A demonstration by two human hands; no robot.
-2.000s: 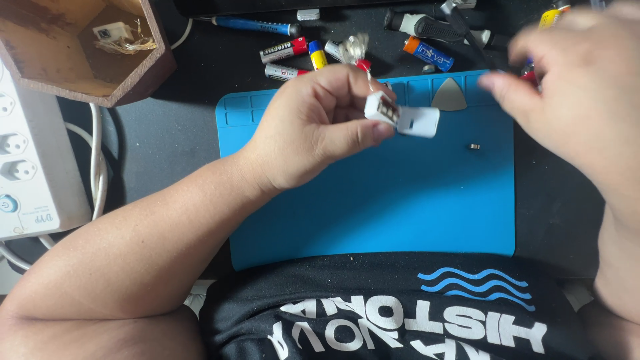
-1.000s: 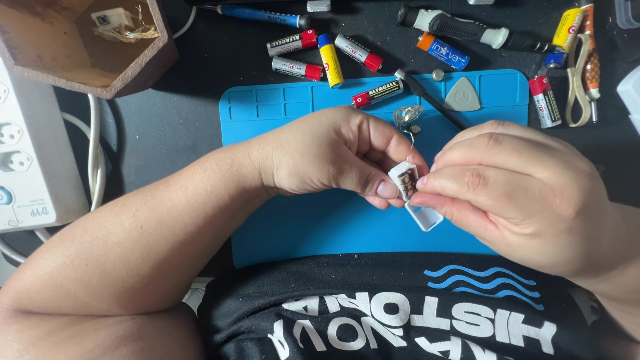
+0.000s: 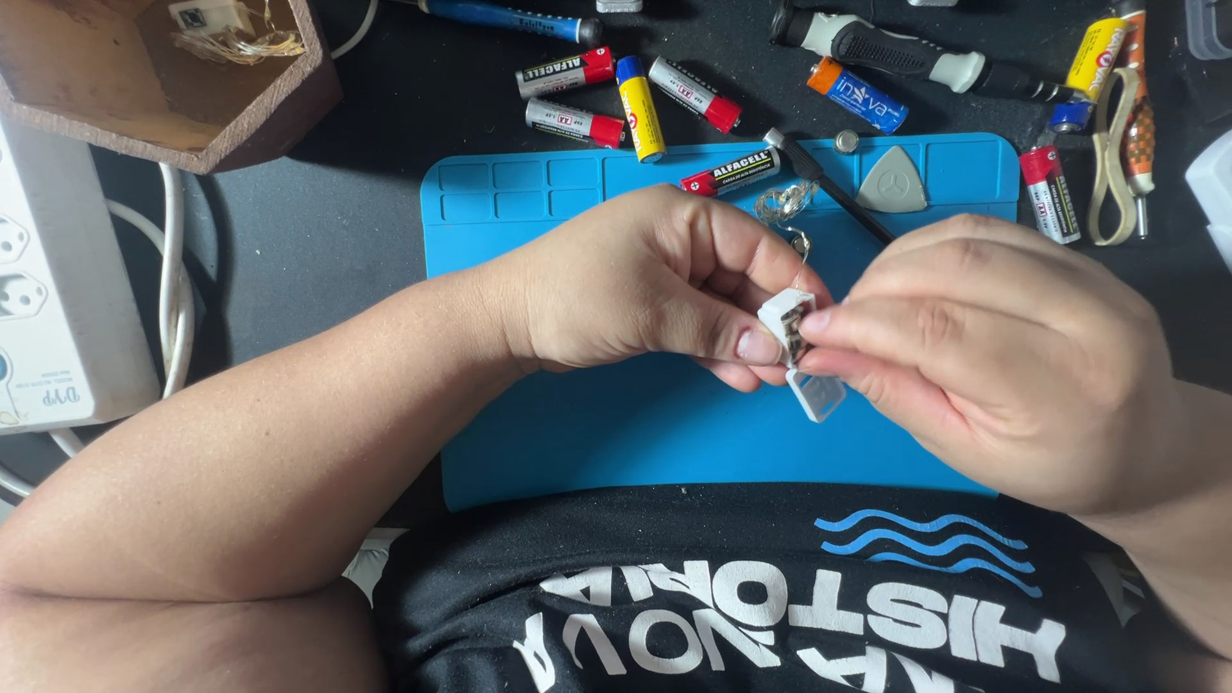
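My left hand [image 3: 664, 284] holds a small white plastic battery case [image 3: 778, 310] between thumb and fingers over the blue work mat [image 3: 616, 433]. The case's white lid [image 3: 816, 396] hangs down from its lower end, and metal contacts show inside. Thin wire [image 3: 787, 200] runs from the case to a tangled bundle beyond my fingers. My right hand [image 3: 1001, 346] has its thumb and fingertip pinched together at the case's opening; whether a small part is between them is hidden.
Several AA batteries [image 3: 564, 73] lie behind and on the mat's far edge. A grey triangular pick [image 3: 892, 181], a button cell [image 3: 846, 141] and a black tool [image 3: 837, 192] are near it. A screwdriver [image 3: 895, 50] lies farther back. At left are a wooden hexagonal box [image 3: 260, 115] and a white power strip [image 3: 67, 318].
My right hand has come from the far right side to the case in my left hand. The small metallic piece seen on the mat's right part two seconds ago is no longer visible there.
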